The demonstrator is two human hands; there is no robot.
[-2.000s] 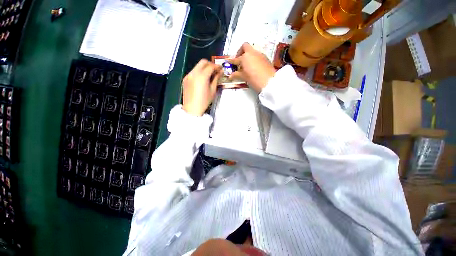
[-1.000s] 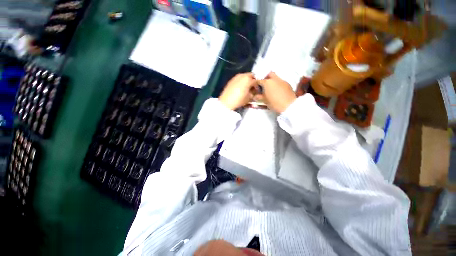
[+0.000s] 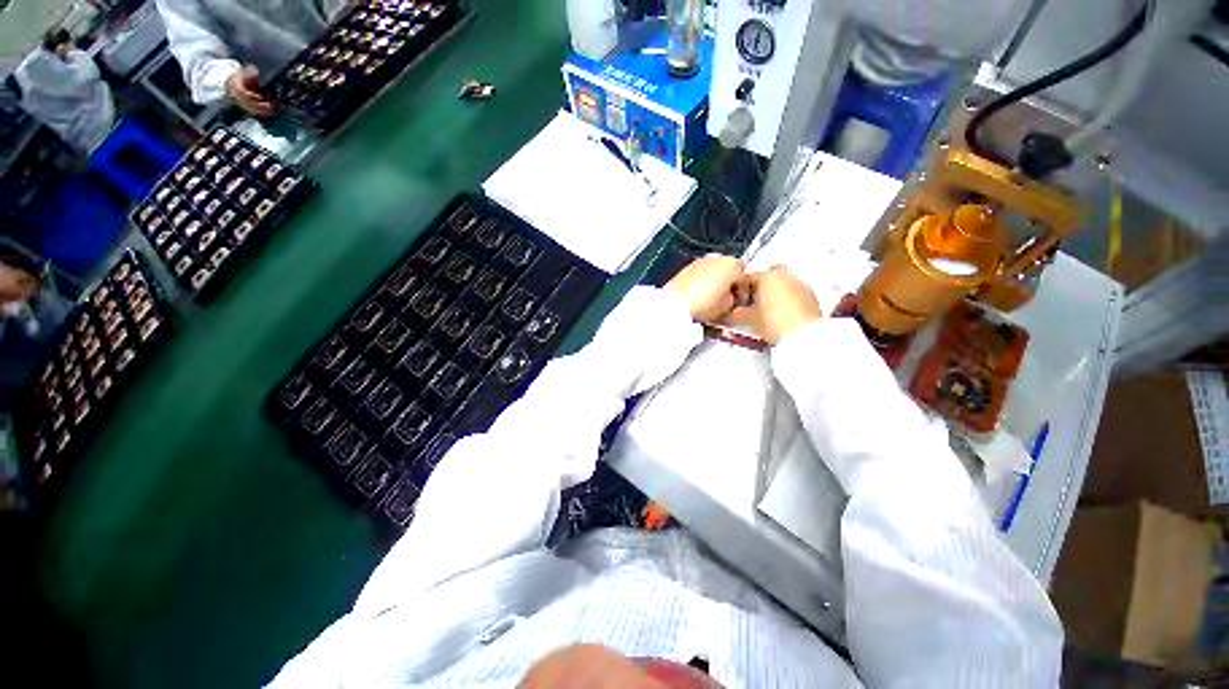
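My left hand (image 3: 704, 288) and my right hand (image 3: 786, 303) meet over the machine base. Their fingertips hold a small dark piece (image 3: 743, 291), likely a watch case, between them. Its details are too small to tell. The red-brown rim of the assembly jig (image 3: 736, 338) shows just below the hands. The hands hide most of the jig. The black blister tray (image 3: 429, 353) lies to the left on the green bench, with square parts in many pockets.
The orange-gold press head (image 3: 927, 273) stands right of my hands, beside red-brown nests (image 3: 969, 364). A blue pen (image 3: 1026, 477) lies at the right. Papers (image 3: 588, 190) and a blue controller (image 3: 638, 108) are behind the tray. More trays (image 3: 220, 209) and another person's hand (image 3: 249, 90) are at the far left.
The view has swung left and up, bringing the controller and another person into sight. My hands have stayed together, now with the dark piece between the fingertips and the jig below.
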